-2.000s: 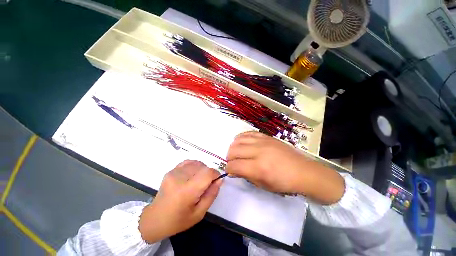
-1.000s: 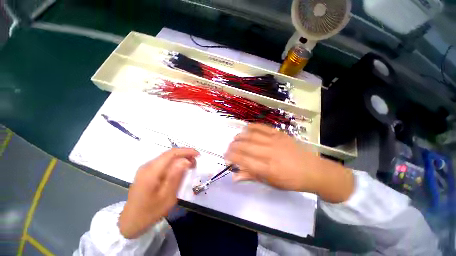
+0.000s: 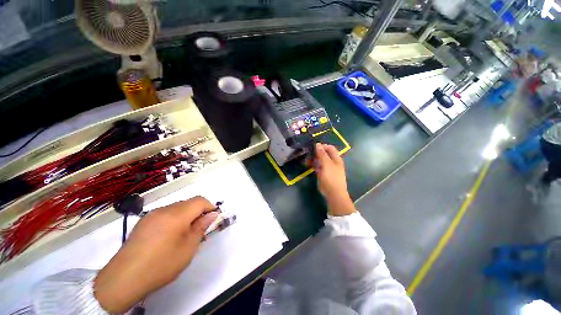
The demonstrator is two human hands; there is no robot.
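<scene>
My left hand [image 3: 159,247] is over the white sheet [image 3: 249,212], its thumb and fingers pinched on the end of a wire harness with small white connector housings [image 3: 225,224]. Most of the harness is hidden by the hand. My right hand [image 3: 330,175] is at the front of the tape dispenser [image 3: 295,123], fingertips at its outlet; whether they hold a tape piece is unclear. A black plug or module [image 3: 129,204] on a dark cable lies by the parts tray's near edge.
The cream tray [image 3: 216,149] holds red leads [image 3: 80,200] and darker leads [image 3: 98,144]. Black tape rolls [image 3: 230,117] stand left of the dispenser. A blue bin [image 3: 369,97] lies beyond it. A fan [image 3: 117,27] and an orange-gold drink container [image 3: 136,89] stand behind the tray.
The view has swung right to the dispenser. My right hand has left the harness and reached to the dispenser. My left hand has closed on the connector end.
</scene>
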